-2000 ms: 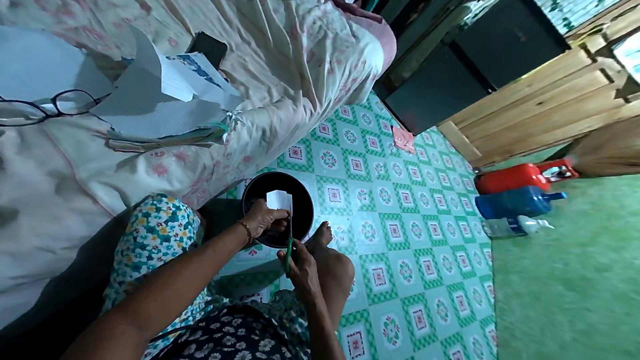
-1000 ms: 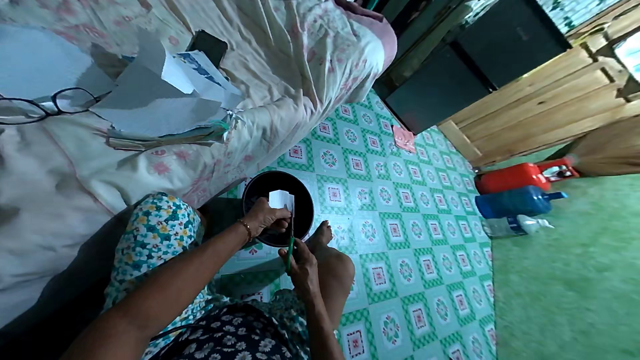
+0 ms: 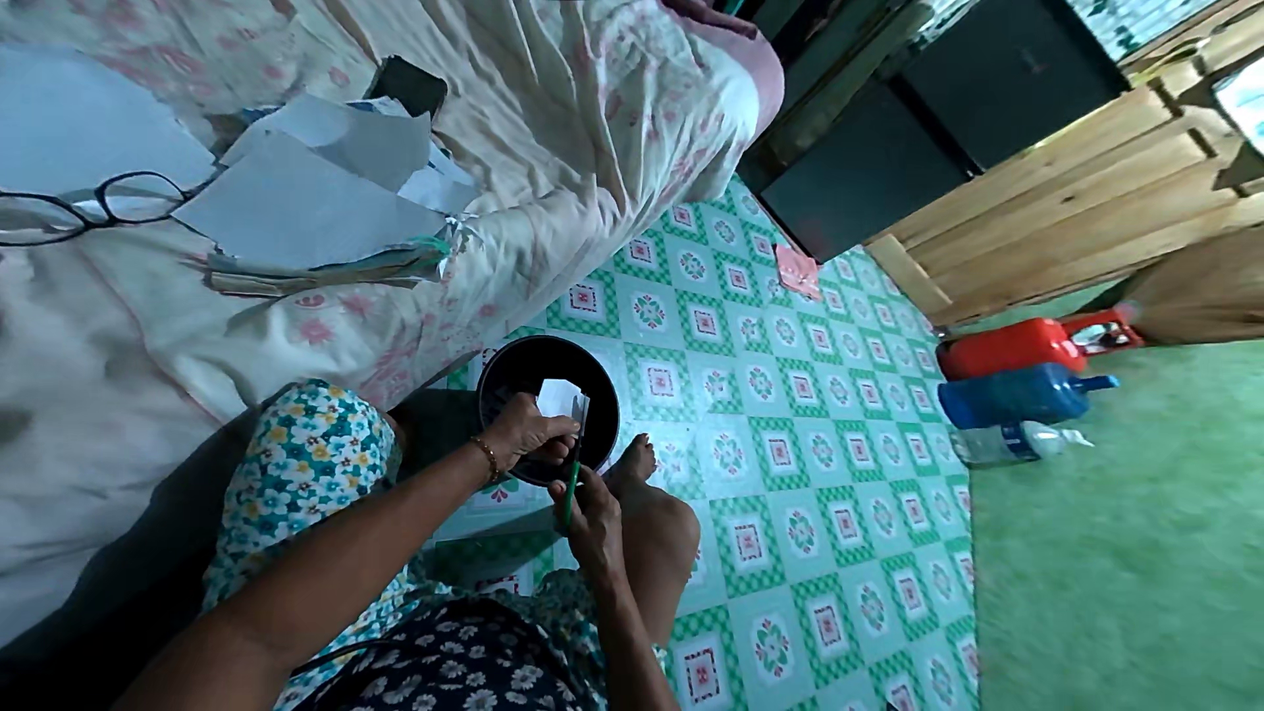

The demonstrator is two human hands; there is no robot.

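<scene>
My left hand (image 3: pixel 530 432) pinches a small piece of white paper (image 3: pixel 559 397) over a round dark bucket (image 3: pixel 488 395) on the floor. In my right hand (image 3: pixel 592 509) is a pair of green-handled scissors (image 3: pixel 573 484), its blades pointing up along the right edge of the paper. The two hands are close together above the bucket's rim. What lies inside the dark bucket cannot be made out.
Left, on the bed (image 3: pixel 513 247), lie white paper sheets (image 3: pixel 306 202), eyeglasses (image 3: pixel 89 209) and a dark phone-like object (image 3: pixel 408 87). A pink item (image 3: pixel 797 273) lies on the patterned floor. A red container (image 3: pixel 1012 348), blue bottle (image 3: pixel 1017 395) and clear bottle (image 3: pixel 1007 442) stand right.
The upper sheet of paper on the bed, raised before, now lies flatter. Both hands stay over the bucket with the paper and scissors.
</scene>
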